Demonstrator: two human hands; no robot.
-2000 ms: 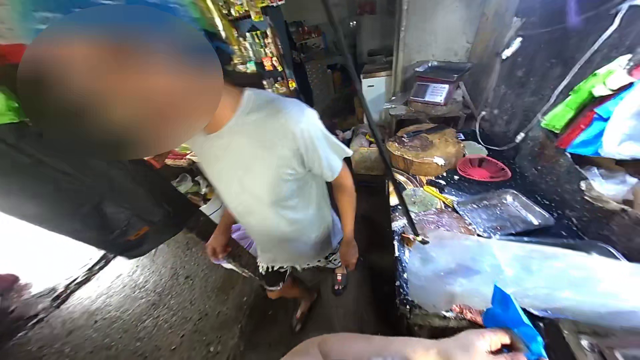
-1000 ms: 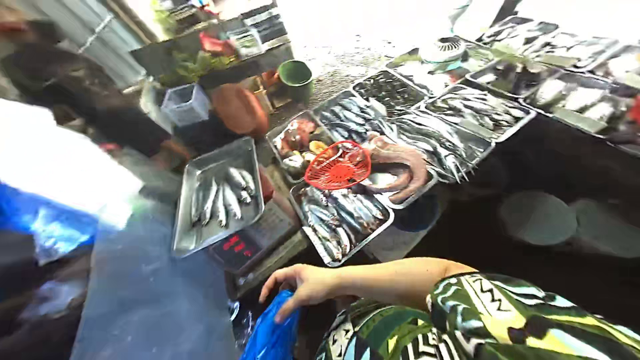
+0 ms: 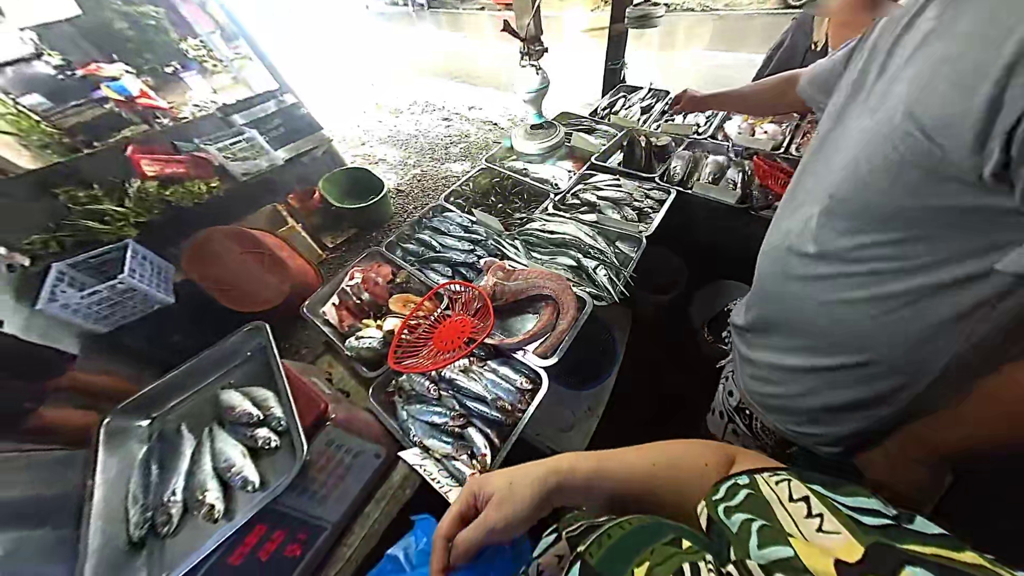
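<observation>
My right hand (image 3: 488, 520) is at the bottom centre, fingers curled down and closed on a blue plastic bag (image 3: 412, 552); the frame's lower edge cuts off its fingertips. My left hand is out of view. Left of the bag, a metal tray (image 3: 276, 376) with several silvery fish (image 3: 232, 460) rests on a digital scale (image 3: 340, 472) with a lit red display. Just beyond my right hand, a tray of small fish (image 3: 456, 408) stands with a red plastic basket (image 3: 444, 328) partly over it. A long pinkish-brown eel-like fish (image 3: 560, 300) lies behind, to the right.
More fish trays (image 3: 616, 196) run toward the back right. A person in a grey shirt (image 3: 872, 224) stands at right, one hand (image 3: 692, 102) over the far trays. Another person's blurred arm (image 3: 72, 400) is at left. A white crate (image 3: 108, 284) and a green tub (image 3: 356, 192) stand behind.
The view has swung widely from the person and the chopping block to the fish trays. A person in grey now stands at the right, where none showed one second ago.
</observation>
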